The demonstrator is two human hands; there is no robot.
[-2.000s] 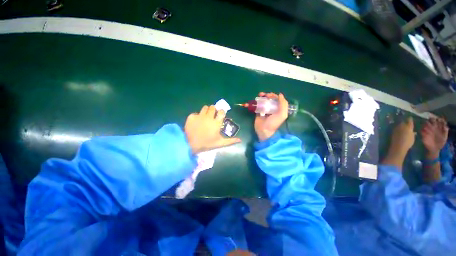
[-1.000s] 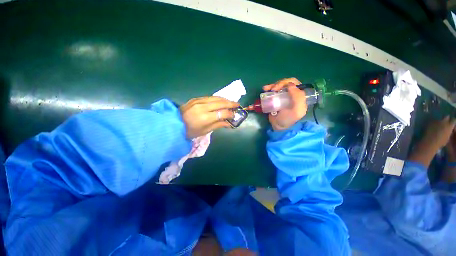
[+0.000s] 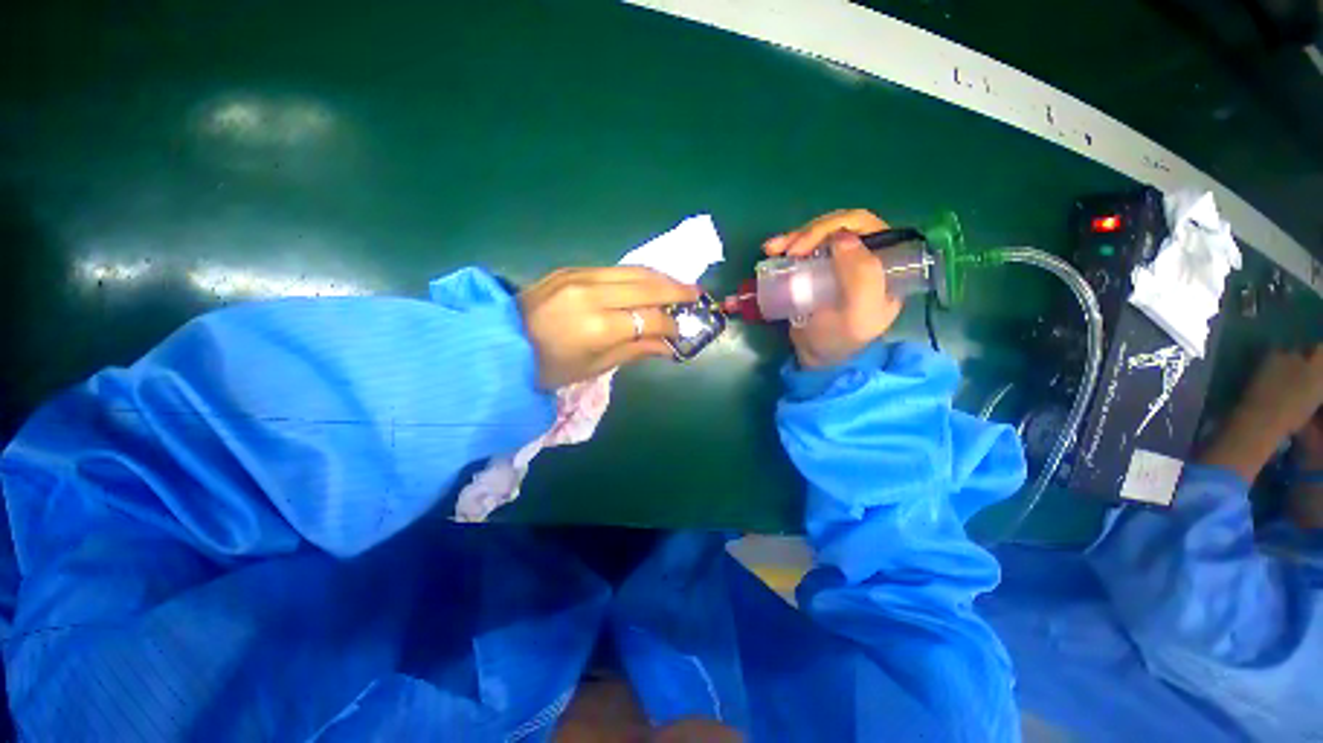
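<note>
My left hand (image 3: 602, 322) holds a small black and silver unit (image 3: 698, 325) in its fingertips above the green bench. My right hand (image 3: 846, 298) is wrapped around a clear dispensing syringe (image 3: 788, 289) with pinkish contents. Its red hub (image 3: 744, 302) points left, and the tip is at the unit's upper right edge; whether it touches is too small to tell. A green adapter (image 3: 949, 260) sits at the syringe's rear. A crumpled white wipe with pinkish stains (image 3: 583, 411) lies on the bench, partly hidden beneath my left hand.
A clear air hose (image 3: 1091, 327) curves from the adapter beside a black controller (image 3: 1139, 402) with a red light. A white crumpled bundle (image 3: 1193, 273) lies on the controller. A white strip (image 3: 929, 84) crosses the bench beyond. Another person's blue sleeve and hand (image 3: 1277, 407) show at right.
Since the oldest frame, the unit and syringe tip have come together, and my left hand has turned the unit. The view has shifted, so the distant units have left the upper left.
</note>
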